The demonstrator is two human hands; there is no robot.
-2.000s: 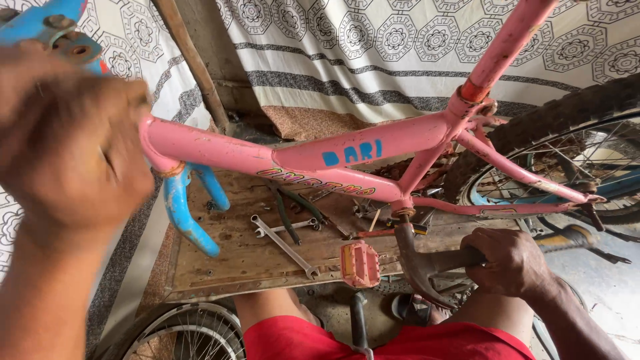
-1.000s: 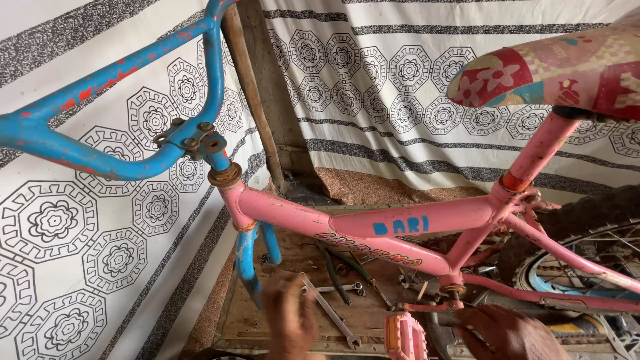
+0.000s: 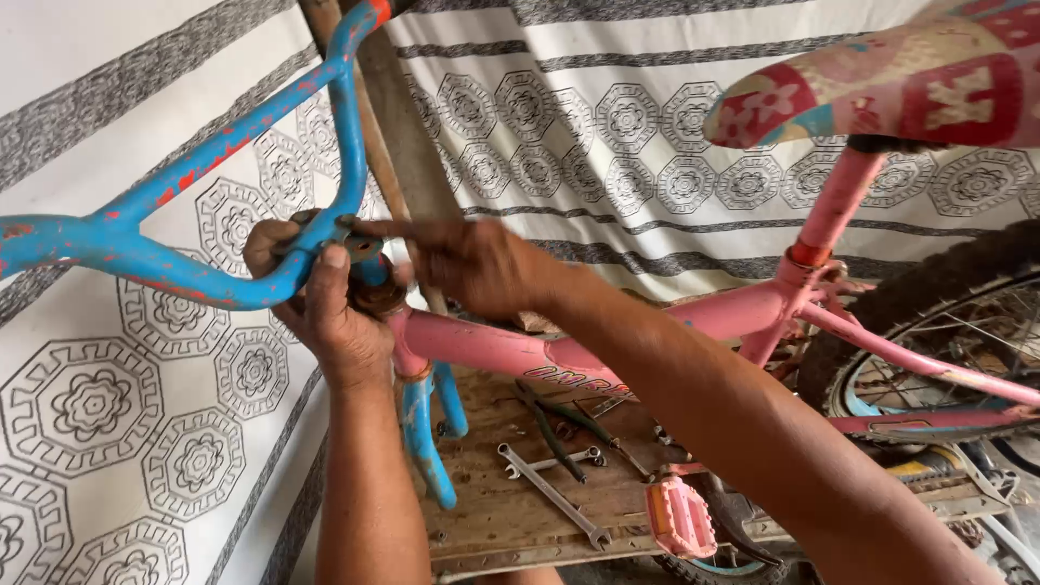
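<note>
My left hand (image 3: 337, 317) grips the stem clamp and the base of the blue bicycle handlebar (image 3: 219, 158), its thumb below the bar. Close on its right, my right hand (image 3: 479, 264), slightly blurred, reaches a finger to a bolt (image 3: 348, 220) on the clamp; I see no tool in it. Below the clamp, the head tube of the pink bicycle frame (image 3: 479, 345) leads down to the blue fork (image 3: 422, 447). The crank end carries a pink pedal (image 3: 681, 517).
Combination wrenches (image 3: 556, 496) and pliers (image 3: 552, 426) lie on the wooden bench (image 3: 479, 528) below the frame. A patterned saddle (image 3: 877, 81) and the rear wheel (image 3: 934, 325) are at the right. A patterned cloth (image 3: 203, 390) hangs behind.
Both hands have risen from low by the frame to the handlebar clamp. The hammer my right hand held two seconds ago is no longer in it.
</note>
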